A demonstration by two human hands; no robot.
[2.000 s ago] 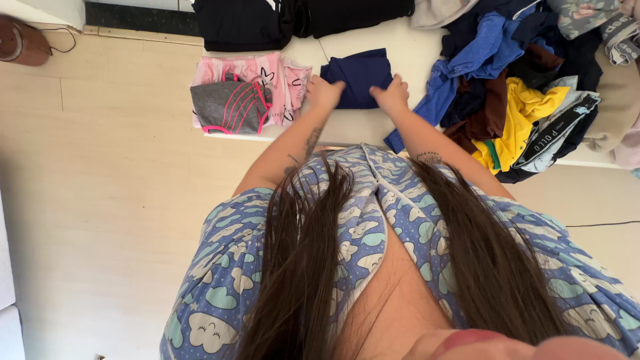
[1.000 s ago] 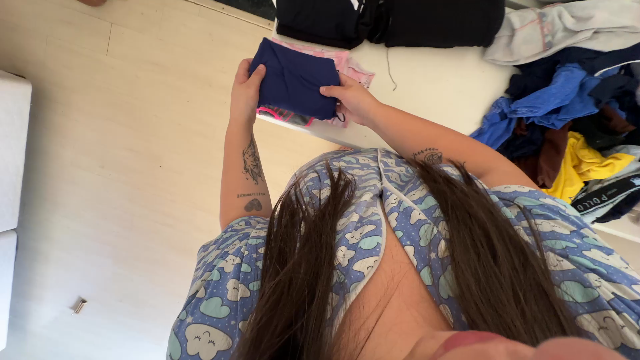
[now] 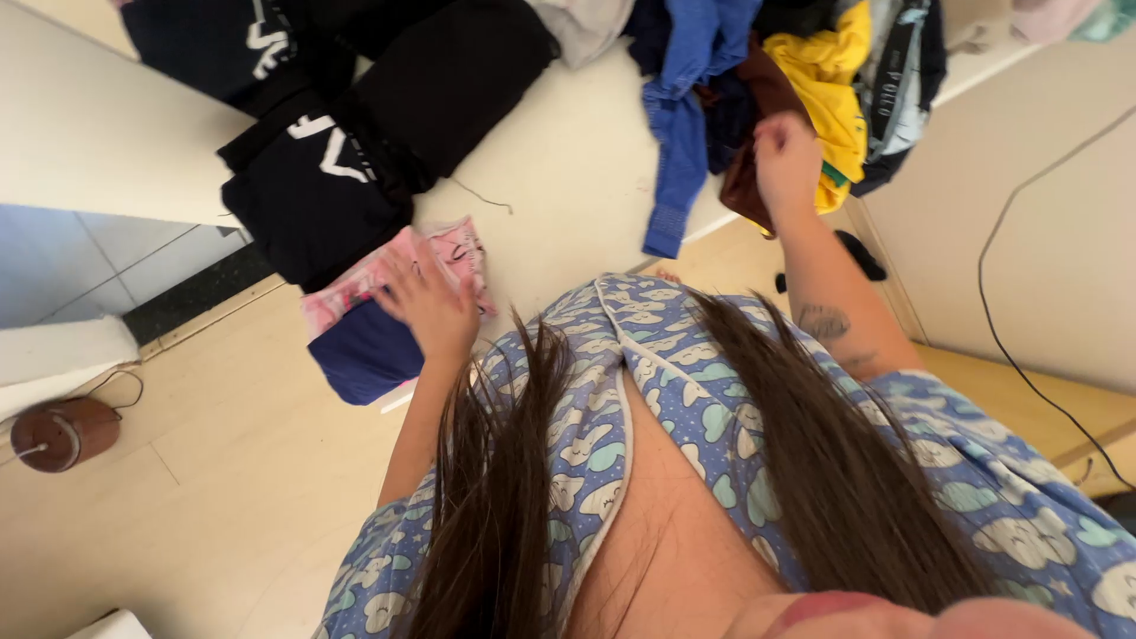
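My left hand (image 3: 430, 302) lies with spread fingers on a folded pink printed cloth (image 3: 457, 253) and the edge of a folded navy cloth (image 3: 368, 351), both at the table's near edge. My right hand (image 3: 788, 160) is at the loose clothes on the right, its fingers curled on a dark brown garment (image 3: 750, 191). Beside that garment lie a blue garment (image 3: 676, 133) with a sleeve hanging toward me and a yellow garment (image 3: 821, 80). Folded black clothes (image 3: 453, 80) and a folded dark shirt with white print (image 3: 306, 195) lie beyond my left hand.
The white table (image 3: 568, 151) carries all the clothes, with a light grey cloth (image 3: 586, 27) at its far side. A brown cylindrical object (image 3: 67, 435) with a cord stands on the floor at left. A black cable (image 3: 994, 311) hangs at right.
The navy cloth, held in both hands a second ago, now lies by the pink cloth. My right hand has moved right to the loose clothes. The view has shifted.
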